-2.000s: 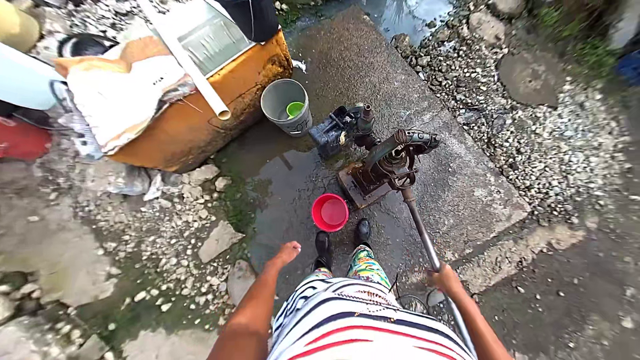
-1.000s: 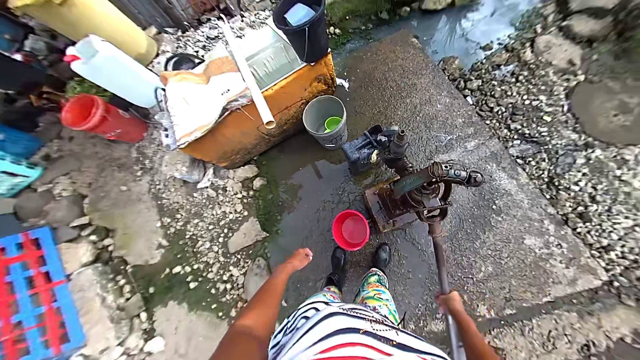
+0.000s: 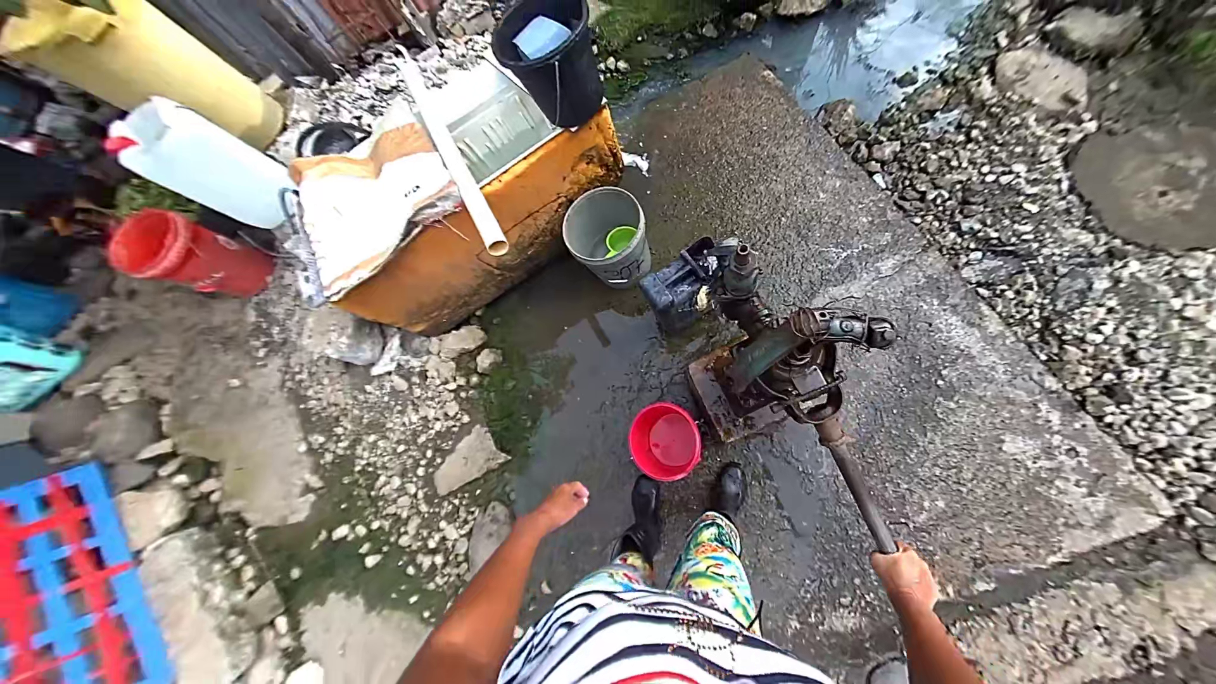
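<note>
My right hand (image 3: pixel 904 576) is closed round the lower end of the long metal handle (image 3: pixel 860 489) of a rusty hand water pump (image 3: pixel 793 366). The pump stands on a wet concrete slab in front of me. My left hand (image 3: pixel 562 503) hangs in the air left of my boots, fingers curled, with nothing seen in it. A red plastic basin (image 3: pixel 665 443) sits on the wet ground just beyond my boots, left of the pump base. Beside the pump's spout side is a dark plastic container (image 3: pixel 673 293). A grey bucket (image 3: pixel 581 228) holding a green scoop (image 3: pixel 620 239) stands farther back.
An orange chest (image 3: pixel 427 275) bears a sack, a white pipe (image 3: pixel 456 157) and a black bucket (image 3: pixel 560 81). A red bucket (image 3: pixel 190 252) and a white jug (image 3: pixel 204 161) lie at left. Loose stones (image 3: pixel 472 460) border the slab; a blue and red rack (image 3: pixel 81 570) lies lower left.
The view has swung left, bringing the blue and red rack into sight. My right hand stays on the pump handle, and my left hand remains off to the left side.
</note>
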